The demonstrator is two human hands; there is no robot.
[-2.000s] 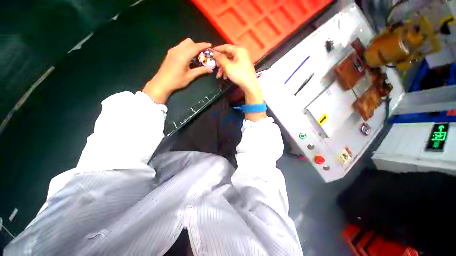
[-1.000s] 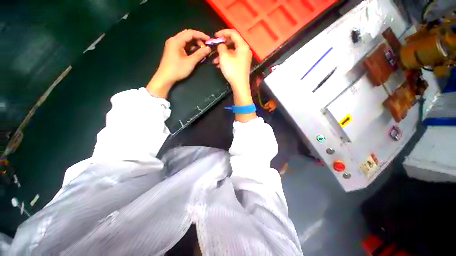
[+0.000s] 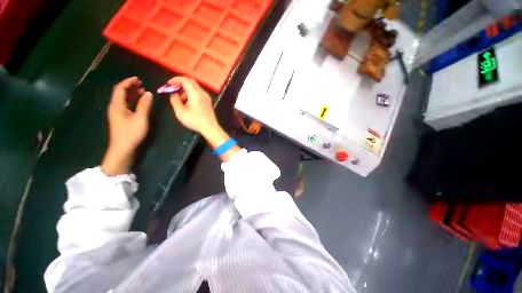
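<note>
A small smartwatch housing (image 3: 169,89) with a purple sheen is held edge-on over the dark green bench. My right hand (image 3: 193,107), with a blue wrist strap (image 3: 225,147), grips it between thumb and fingers. My left hand (image 3: 129,119) is just to the left, apart from the housing, its thumb and fingers spread. A tiny dark spot shows near its fingertips; I cannot tell whether it is a held part.
An orange-red blister tray (image 3: 189,34) lies beyond my hands. The white press bed (image 3: 320,86) at the right bears two thin sticks, brown jig blocks (image 3: 375,62), a small dark unit (image 3: 383,100) and front buttons. A digital display (image 3: 487,67) stands farther right.
My left hand has come away from the housing, which stays in my right hand. The view has shifted, so the tray and press bed appear farther left.
</note>
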